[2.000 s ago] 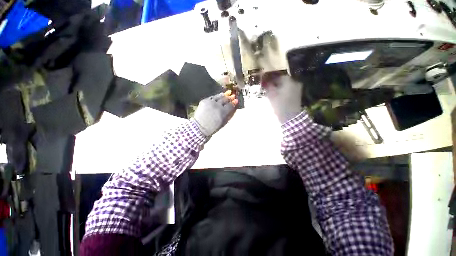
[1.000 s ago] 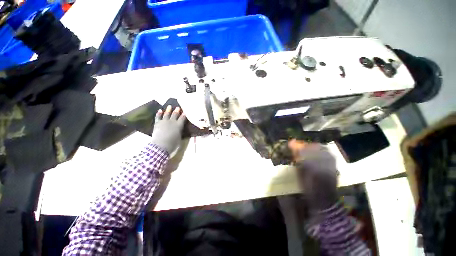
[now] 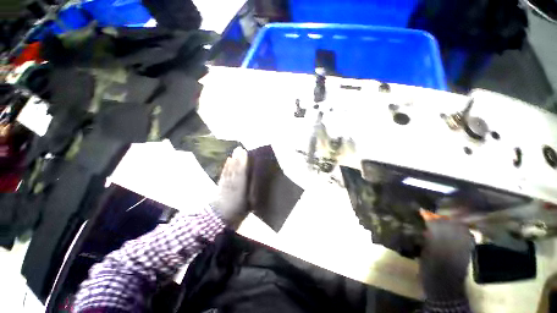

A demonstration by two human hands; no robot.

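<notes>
My left hand [image 3: 233, 186], in a thin grey glove, rests edge-on at the left side of a black cut piece [image 3: 276, 197], left of the needle area [image 3: 320, 160]. Whether its fingers grip the piece is unclear. A camouflage piece [image 3: 211, 150] lies beyond that hand. My right hand [image 3: 447, 254], gloved and blurred, is at the right end of the camouflage and black pieces [image 3: 391, 220] under the machine arm. Its fingertips are blurred, so its hold cannot be told.
The white sewing machine head [image 3: 427, 122] stands at the right. A blue bin [image 3: 342, 52] is behind the table. A heap of black and camouflage pieces [image 3: 122, 116] covers the left. A dark flat object [image 3: 504, 261] lies at the right, near my right hand.
The view has turned left. My right hand has moved from the needle area to the right along the camouflage pieces. My left hand has left the needle area and is now beside a black piece.
</notes>
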